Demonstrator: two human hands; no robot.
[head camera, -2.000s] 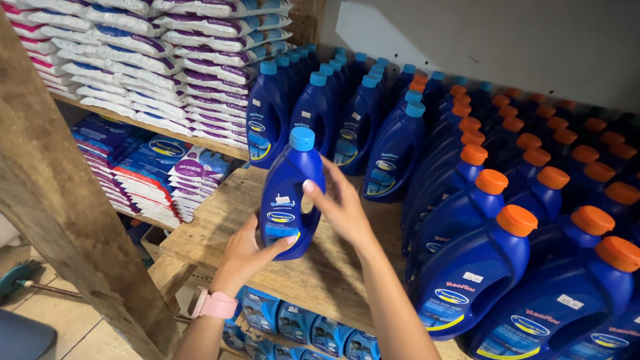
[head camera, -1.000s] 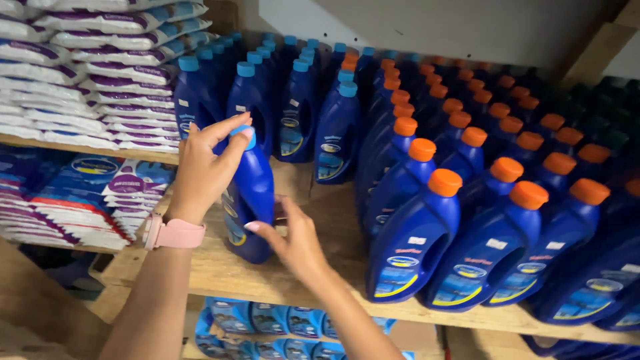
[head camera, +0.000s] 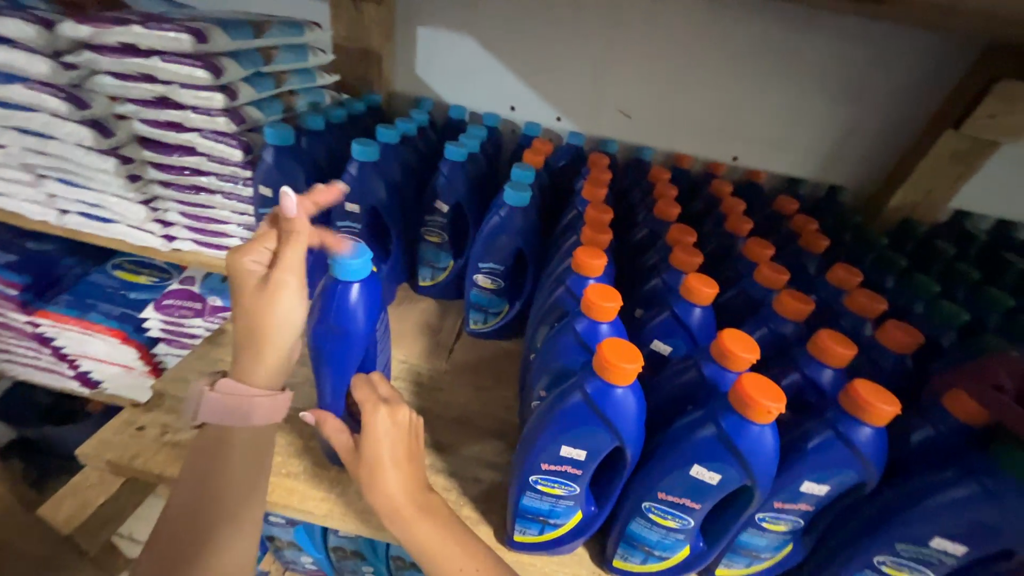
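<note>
A blue plastic bottle with a light-blue cap (head camera: 344, 328) stands upright on the wooden shelf, its narrow side toward me. My right hand (head camera: 380, 440) grips its lower part, thumb at the left side. My left hand (head camera: 276, 272), with a pink band on the wrist, is raised beside the cap with its fingers spread; they are blurred, and whether one touches the cap is hard to tell. Just behind stand rows of similar blue-capped bottles (head camera: 496, 272).
Orange-capped blue bottles (head camera: 580, 456) fill the shelf on the right, with dark green-capped ones beyond. White and purple bags (head camera: 184, 120) are stacked at the left, more packs (head camera: 104, 312) below them. The wooden shelf's front edge (head camera: 296, 488) runs beneath my arms; blue packages (head camera: 344, 552) lie under it.
The bottle, earlier held with its label toward me, now shows its narrow side. My left hand has come off its lower body, was on the cap a second ago, and now has its fingers spread.
</note>
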